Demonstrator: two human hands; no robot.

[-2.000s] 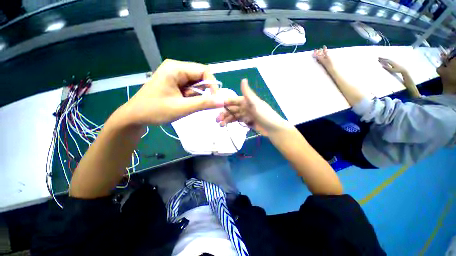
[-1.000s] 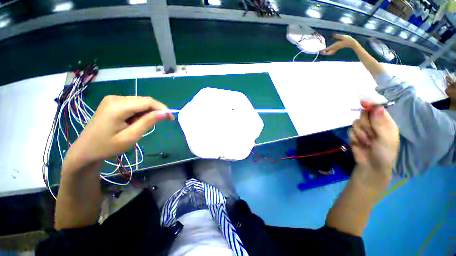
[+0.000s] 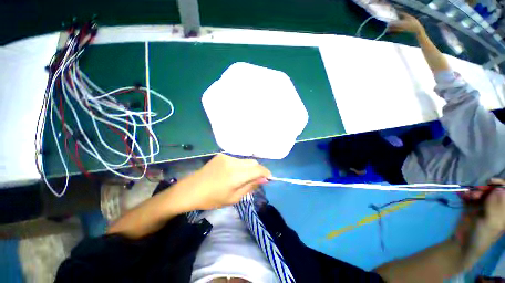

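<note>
A white cable (image 3: pixel 354 186) is stretched between my two hands, in front of the bench edge. My left hand (image 3: pixel 238 179) pinches one end of it near the middle of the view. My right hand (image 3: pixel 487 213) is at the far right, blurred and partly cut off by the picture's edge, with its fingers closed on the other end. Thin dark and red wires hang from that end. The white hexagonal housing (image 3: pixel 256 110) lies on the green mat (image 3: pixel 185 72), touched by neither hand.
A harness bundle (image 3: pixel 91 105) of white and red-black cables lies at the left of the bench. A small black connector (image 3: pixel 187 147) lies near the mat's front edge. A neighbouring person's sleeve (image 3: pixel 462 105) is at the right, a hand at another housing (image 3: pixel 379 10) on the conveyor.
My left hand has moved right and toward me, to the housing's near edge. My right hand has moved farther right and down. The white cable is now stretched between them. The view has shifted.
</note>
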